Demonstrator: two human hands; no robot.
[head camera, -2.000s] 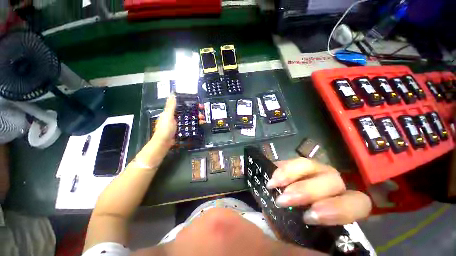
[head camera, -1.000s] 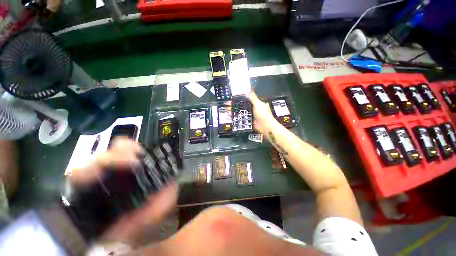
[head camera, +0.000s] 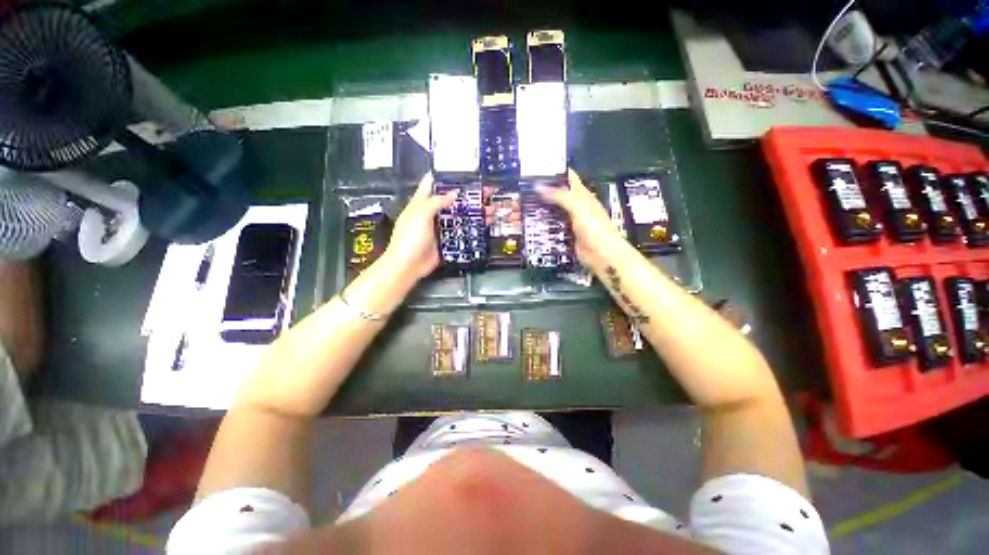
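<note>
My left hand (head camera: 418, 230) holds an open flip phone (head camera: 461, 230) by its keypad half, over the clear tray (head camera: 407, 284). My right hand (head camera: 580, 222) holds a second open flip phone (head camera: 546, 230) beside it. Both screens glow white. Two more open phones (head camera: 493, 71) with gold lids stand behind, at the far side of the tray. Closed phones (head camera: 647, 208) lie in the tray at left, middle and right. Several phone batteries (head camera: 495, 336) lie near the bench edge.
A red tray (head camera: 808, 260) of closed phones is at the right. A smartphone (head camera: 260, 276) lies on white paper (head camera: 195, 369) at the left. A black fan (head camera: 49, 87) stands at upper left. A flat carton (head camera: 748, 92) and blue object (head camera: 864, 101) are at upper right.
My left hand has moved from the near left to the tray, its phone now upright beside the other. My right hand stays over the tray, holding a lit phone.
</note>
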